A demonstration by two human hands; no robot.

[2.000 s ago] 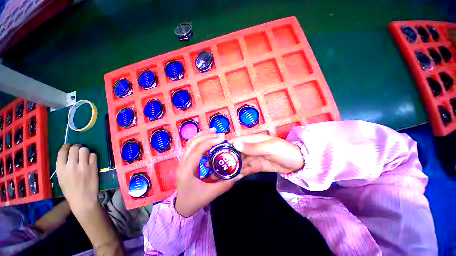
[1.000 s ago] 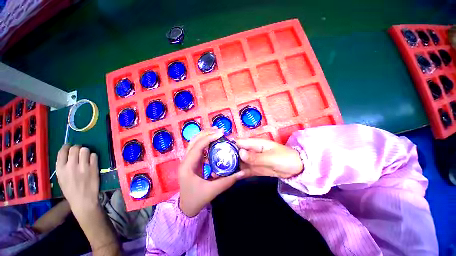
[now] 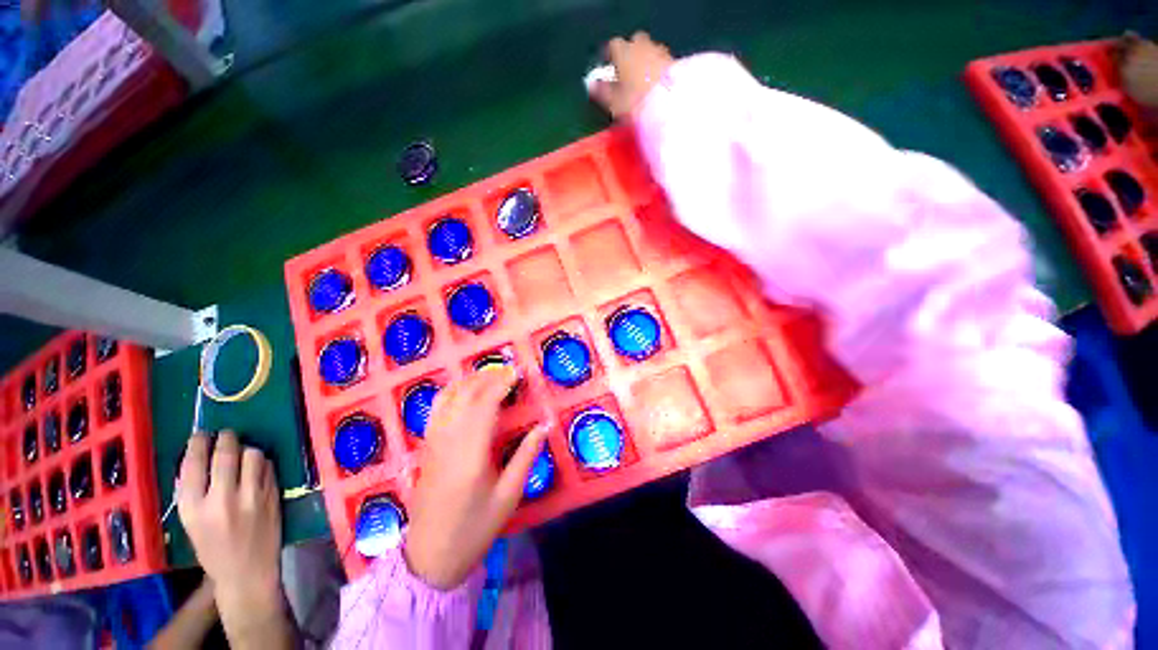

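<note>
The red-orange foam tray point(image 3: 808, 368) holds several round watch heads, most lit blue. One display point(image 3: 518, 213) in the back row is grey. My left hand point(image 3: 464, 476) is over the tray's front, its thumb and fingers apart. Its fingertips touch or cover a watch point(image 3: 498, 371) with a yellowish edge, and its thumb is beside a blue-lit watch point(image 3: 536, 472) partly hidden by the hand. My right hand point(image 3: 635, 74) is beyond the tray's back edge, low over the green bench. A small whitish thing point(image 3: 601, 76) shows at its fingertips; whether it is held is unclear.
A dark watch head point(image 3: 417, 163) lies on the green bench point(image 3: 318, 140). At left are a tape roll point(image 3: 238, 363), a metal post point(image 3: 102, 302), a neighbour's hand point(image 3: 232, 508) and tray point(image 3: 142, 514). Another tray point(image 3: 1035, 152) is at right.
My hands have parted from the watches held together. The left is down on the tray; the right has reached far forward. A blue-lit watch now sits in a front-row pocket. The view has shifted.
</note>
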